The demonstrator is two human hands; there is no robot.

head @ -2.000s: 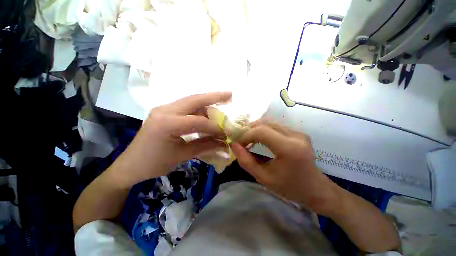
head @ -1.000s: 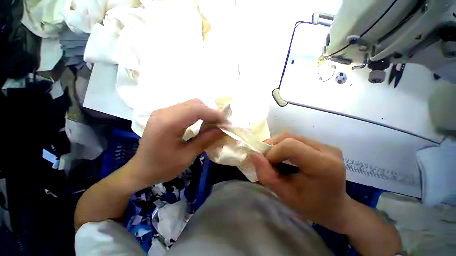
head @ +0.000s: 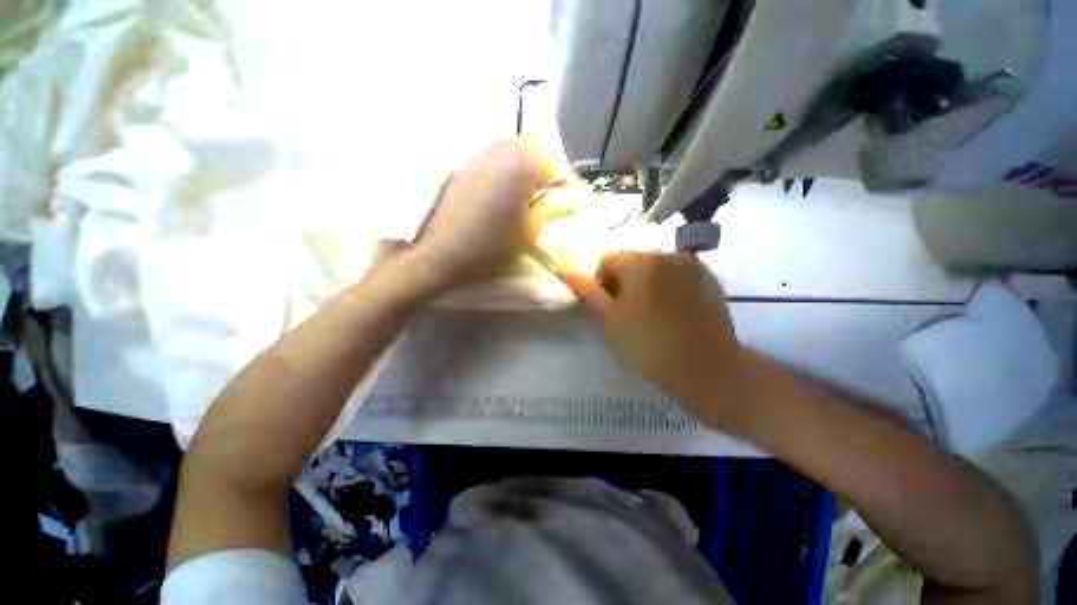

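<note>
The cream-white garment (head: 307, 154) lies heaped on the table to the left of the machine head (head: 756, 106), strongly overexposed near the lamp. My left hand (head: 490, 219) is at the needle area, its fingers on the bright cloth edge. My right hand (head: 661, 313) is just right of it, fingers bent and pinching the near edge of the cloth below the head. The needle, the presser foot and the exact stitched edge are lost in glare and behind my fingers.
A printed ruler (head: 567, 414) runs along the table's front edge. Folded pale cloth (head: 986, 366) lies at the right. A blue basket (head: 768, 526) is below the table, and offcuts (head: 354, 496) show at lower left. A ribbed grey knob (head: 698, 235) sits under the head.
Both hands have moved from above the lap to the needle area, carrying the cloth edge. The view has leaned in, so the machine head looks larger and nearer the middle.
</note>
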